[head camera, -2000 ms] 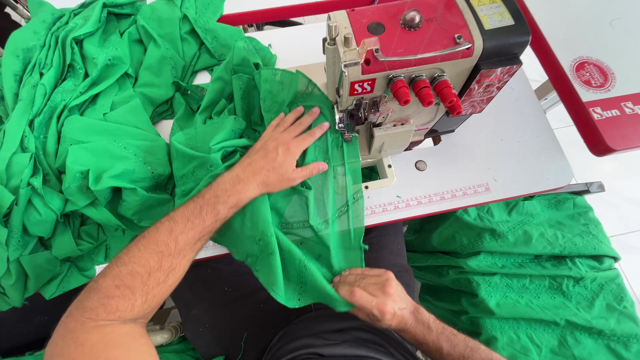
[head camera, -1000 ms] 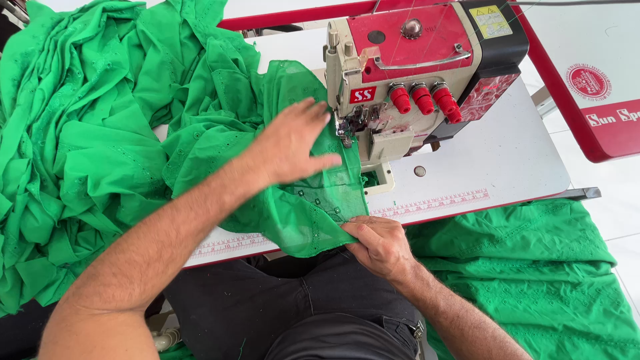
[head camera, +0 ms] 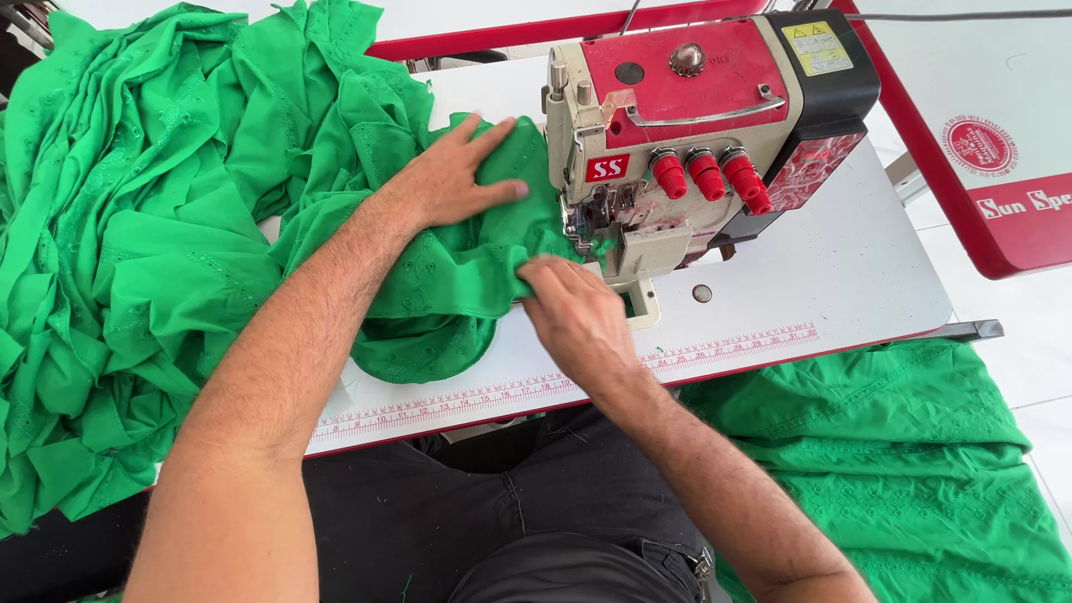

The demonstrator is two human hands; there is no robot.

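A red and cream overlock sewing machine (head camera: 670,126) stands on a white table. Green embroidered fabric (head camera: 444,276) lies bunched at its left, one edge reaching the presser foot (head camera: 579,230). My left hand (head camera: 456,180) rests flat on this fabric with its fingers spread, just left of the machine head. Close in front of the presser foot, my right hand (head camera: 574,310) pinches a fold of the same cloth between thumb and fingers; it is slightly blurred. The needle area is partly hidden by machine parts and cloth.
A large heap of green fabric (head camera: 167,209) covers the table's left side. More green fabric (head camera: 888,452) hangs below the front edge at right. A printed ruler (head camera: 444,402) runs along that edge. A second red and white machine table (head camera: 1005,218) stands at far right.
My right hand has moved from the table's front edge up to the presser foot, bringing the cloth with it. The fabric, spread flatter before, is now bunched. My left hand has shifted up and left.
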